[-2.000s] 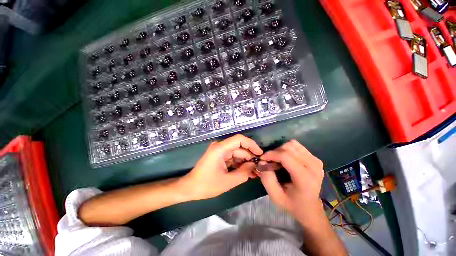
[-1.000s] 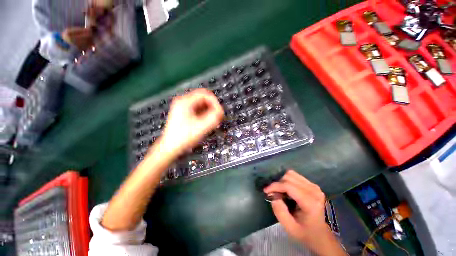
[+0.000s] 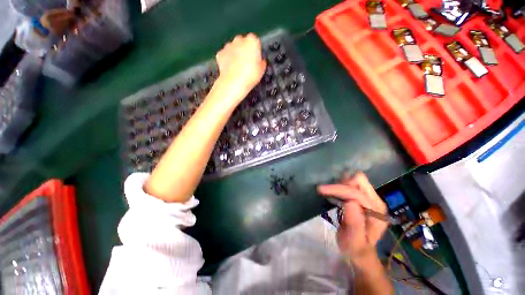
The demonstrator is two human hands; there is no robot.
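Note:
My left hand (image 3: 242, 62) is over the far part of the clear blister tray (image 3: 276, 148), whose pockets hold rows of small dark round units (image 3: 251, 131). Its fingers are curled and turned away, so whether they hold a unit is hidden. My right hand (image 3: 360, 213) is near the bench's front edge. It holds thin dark tweezers (image 3: 374, 214), lying across the fingers. A scatter of small black parts (image 3: 280, 183) lies on the green bench between the tray and my right hand.
A red parts tray (image 3: 397, 124) with metal-ended assemblies (image 3: 434, 84) is at right. A wired device (image 3: 397, 200) is beside my right forearm. Another red tray (image 3: 68, 230) with a clear blister tray is at left. Another person's hand (image 3: 56, 22) is above stacked trays (image 3: 92, 43) at upper left.
My hands have separated. My left hand has moved from the fingertip work near the front edge to the tray's far part. My right hand has stayed near the front edge. The view has shifted.

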